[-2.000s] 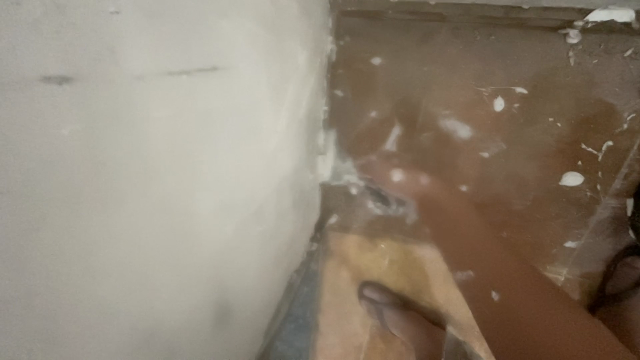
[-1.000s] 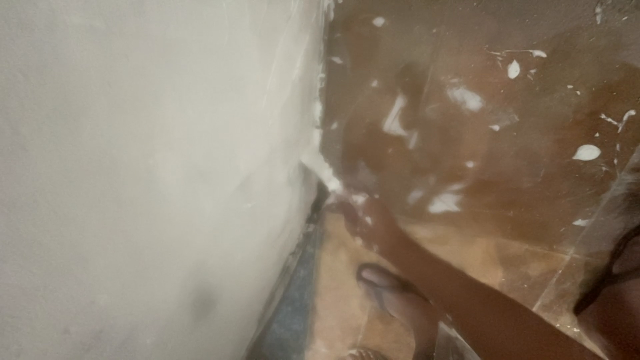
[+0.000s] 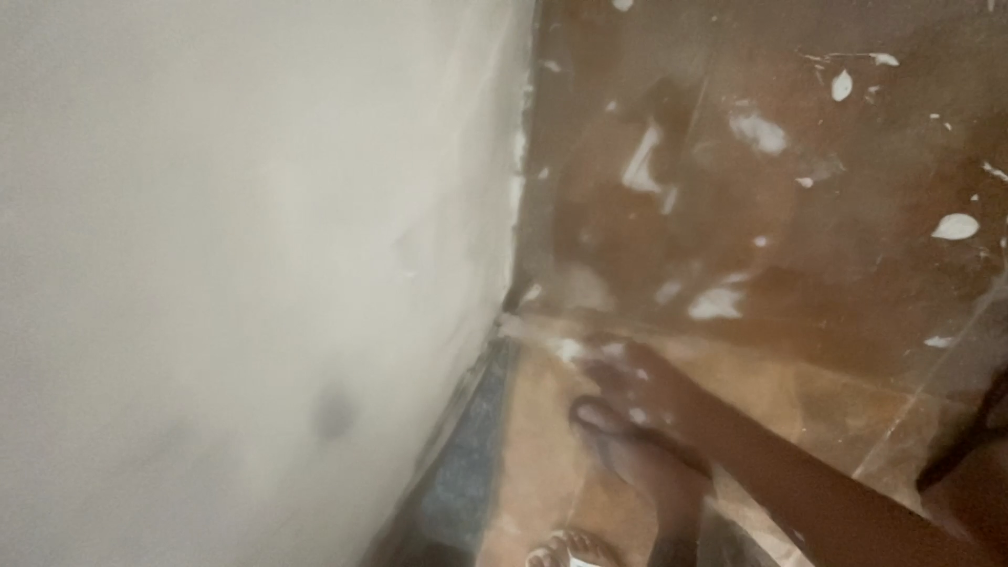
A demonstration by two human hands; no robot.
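Note:
My right hand (image 3: 630,378) reaches in from the lower right, its skin dotted with white. Its fingers are blurred around a thin, white-smeared tool (image 3: 551,339), whose exact kind cannot be made out. The tool's far end is at the bottom edge of a pale, smooth wall (image 3: 276,236), where the wall meets the brown floor (image 3: 827,260). Smears of white material run along that edge. My left hand does not show.
White splashes (image 3: 955,227) dot the floor. A sandalled foot (image 3: 630,453) stands just below my hand, with toes (image 3: 571,543) at the bottom edge and dark footwear at the far right. A blue-grey strip (image 3: 465,465) lies along the wall's lower edge.
My right hand has moved down along the wall's foot, away from the upper part of the floor edge, and now overlaps the area just above the sandalled foot. The view has shifted slightly.

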